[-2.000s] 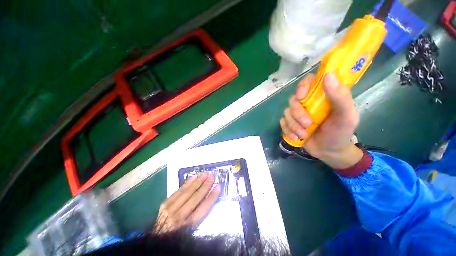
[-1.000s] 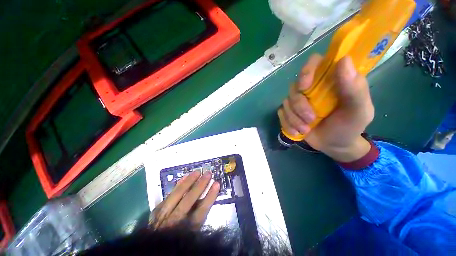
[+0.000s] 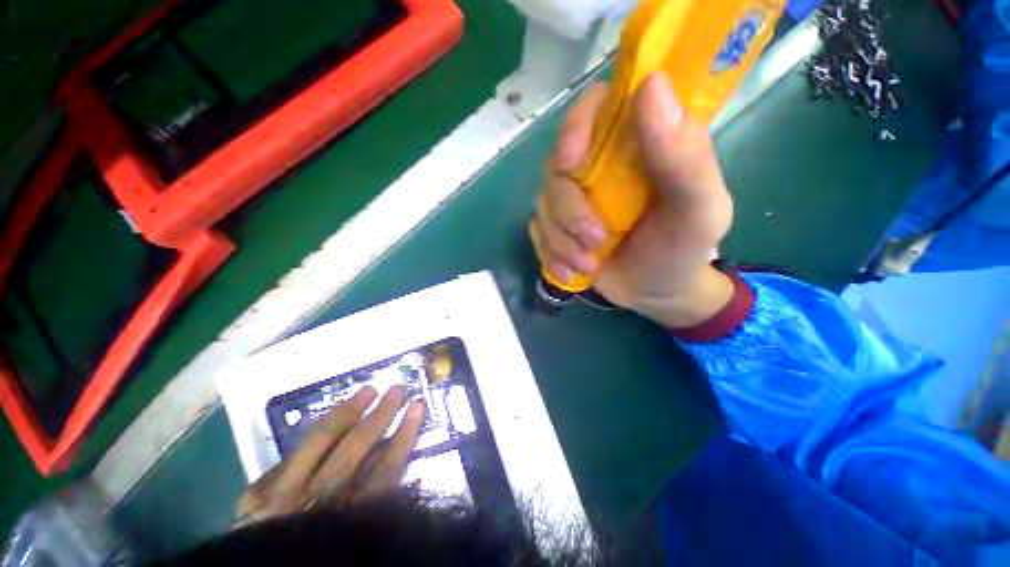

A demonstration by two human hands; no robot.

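My right hand (image 3: 648,210) is shut around the yellow-orange body of the electric screwdriver (image 3: 665,111). Its dark tip points down over the green bench, to the right of the white frame. The white frame (image 3: 526,410) lies on the bench around a black tablet unit (image 3: 487,443). My left hand (image 3: 338,454) lies flat with its fingers spread a little on the unit's circuit board (image 3: 426,393), and it holds nothing that I can see. Hair covers the near part of the unit and frame. A small yellow patch (image 3: 441,366) shows at the board's far corner.
Two joined-looking red-orange frames (image 3: 299,127) with dark units lie beyond the pale metal edge (image 3: 332,255). A whitish wrapped post (image 3: 570,13) stands on that edge. Loose dark and silvery parts (image 3: 853,61) lie at upper right. Clear plastic (image 3: 61,532) shows at lower left. Blue-clothed parts show at right.
The whole view has shifted, so the bench things sit further left. My right hand still holds the screwdriver near the frame, and my left hand stays on the unit.
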